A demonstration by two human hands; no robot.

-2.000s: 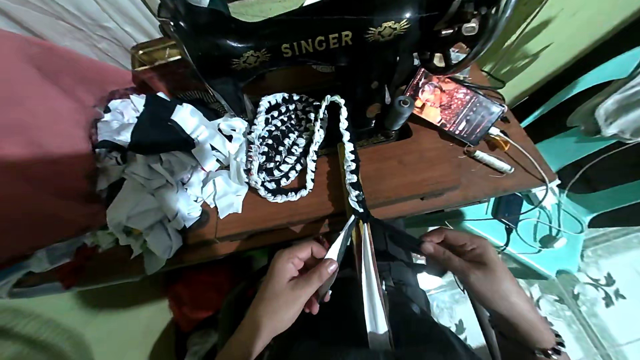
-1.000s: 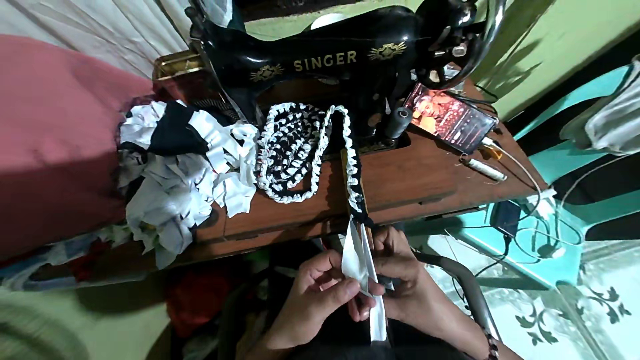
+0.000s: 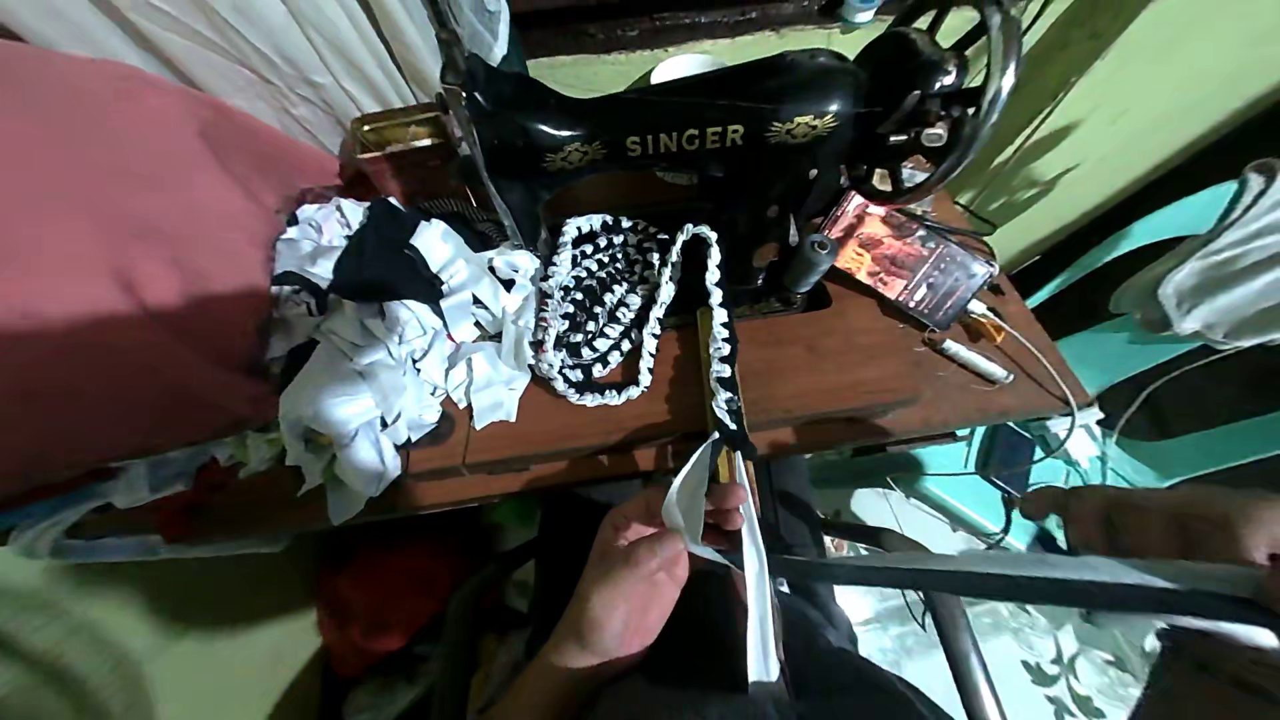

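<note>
A black-and-white braided fabric cord [image 3: 715, 330] runs over the table's front edge along a flat narrow strip [image 3: 704, 360]. Its far part lies as an oval coil [image 3: 605, 300] below the sewing machine. Near the cord's lower end, my left hand [image 3: 640, 570] pinches a white fabric strip [image 3: 688, 500] between thumb and fingers. Another white strip [image 3: 758, 590] hangs straight down beside it. My right hand [image 3: 1180, 520] is far out at the right edge, blurred, and a long dark fabric strip [image 3: 960, 580] stretches from the cord area to it.
A black Singer sewing machine [image 3: 690, 130] stands at the back of the wooden table [image 3: 850, 370]. White and black fabric scraps [image 3: 380, 330] are heaped at left. At right lie a thread spool [image 3: 811, 262], a phone [image 3: 905, 260] with a cable and a small white tube [image 3: 970, 360]. A teal chair [image 3: 1150, 450] stands beyond.
My right hand has moved from beside my left hand far out to the right, drawing out the dark strip. My left hand stays near the cord's lower end.
</note>
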